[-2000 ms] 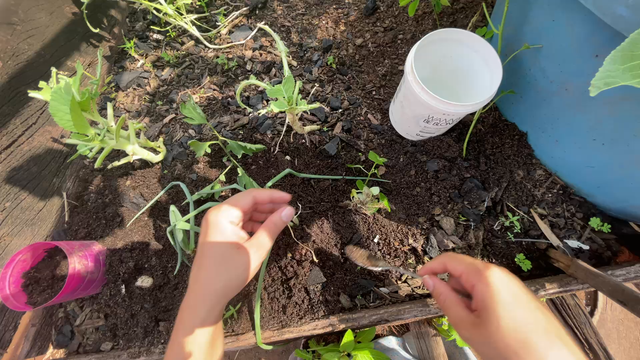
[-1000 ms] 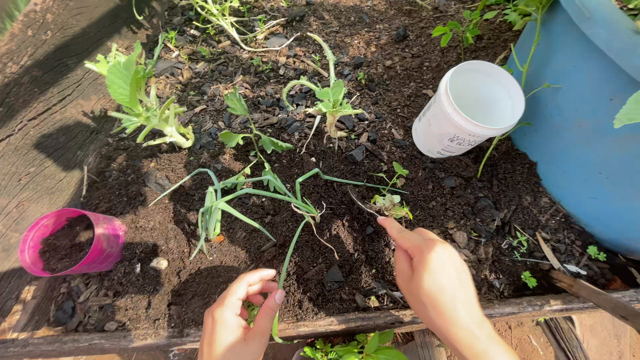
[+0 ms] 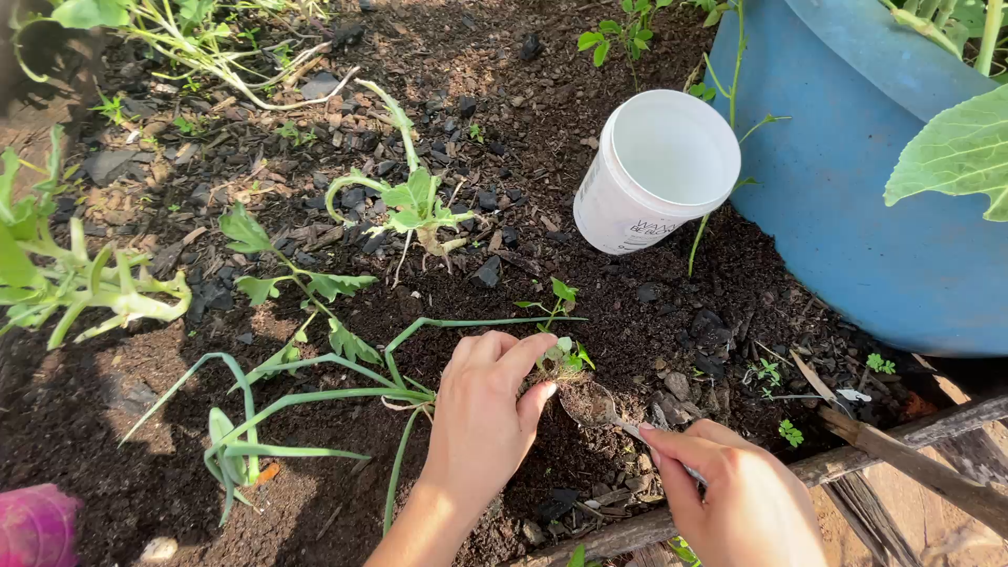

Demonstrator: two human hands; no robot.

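My right hand (image 3: 728, 480) grips the handle of a metal spoon (image 3: 591, 405), whose bowl rests in the dark soil. My left hand (image 3: 492, 402) is beside the spoon's bowl, with thumb and forefinger at a small leafy seedling (image 3: 565, 358); whether they pinch it I cannot tell. Long green onion leaves (image 3: 315, 398) spread over the soil to the left of this hand, their pale base partly hidden behind it. Above the seedling stands another small green sprout (image 3: 561, 295).
A white plastic tub (image 3: 657, 169) stands in the soil, beside a large blue container (image 3: 890, 157). A pink pot (image 3: 35, 524) is at the lower left. Cut leafy stems (image 3: 421, 209) lie on the bed. A wooden edge (image 3: 630, 531) and a stick (image 3: 913, 465) are at the lower right.
My left hand has moved up and right from the bed's front edge to the seedling. My right hand, with the spoon, has moved slightly down from there. The view has shifted nearer.
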